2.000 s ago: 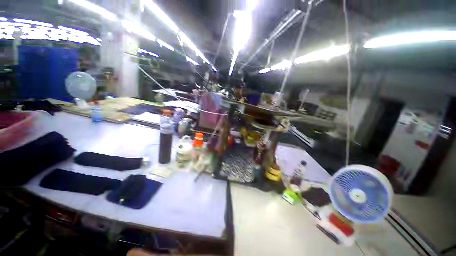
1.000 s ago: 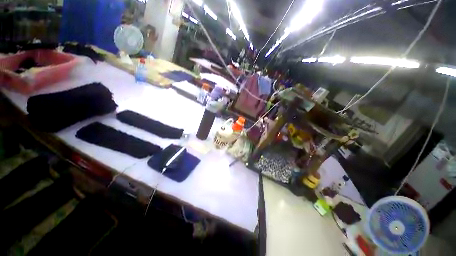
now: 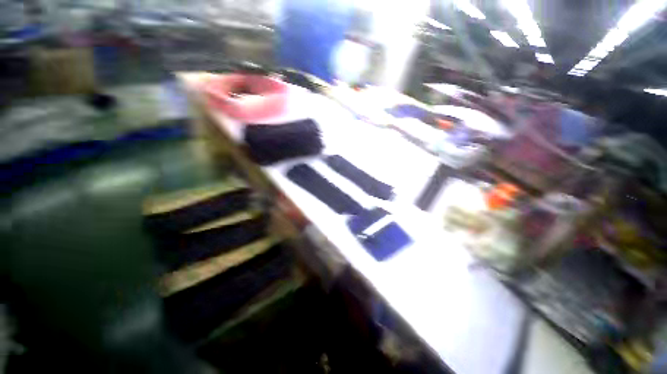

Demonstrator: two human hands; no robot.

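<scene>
The picture is blurred. Two rows of black cut pieces lie side by side on the white table: a longer row nearer the front edge and another row behind it. A thick stacked black bundle lies at their far end. A small dark blue pad lies at their near end, with a dark device carrying a bright glare streak on it. Neither my left hand nor my right hand is in view.
The white table runs diagonally. A pink basket stands at its far end. A dark thermos bottle and an orange-capped bottle stand behind the pad. Cartons with black bundles are on the green floor at left.
The view has swung left and down. The table things now sit further right, the cartons and floor have come into view, and the desk fan has left it.
</scene>
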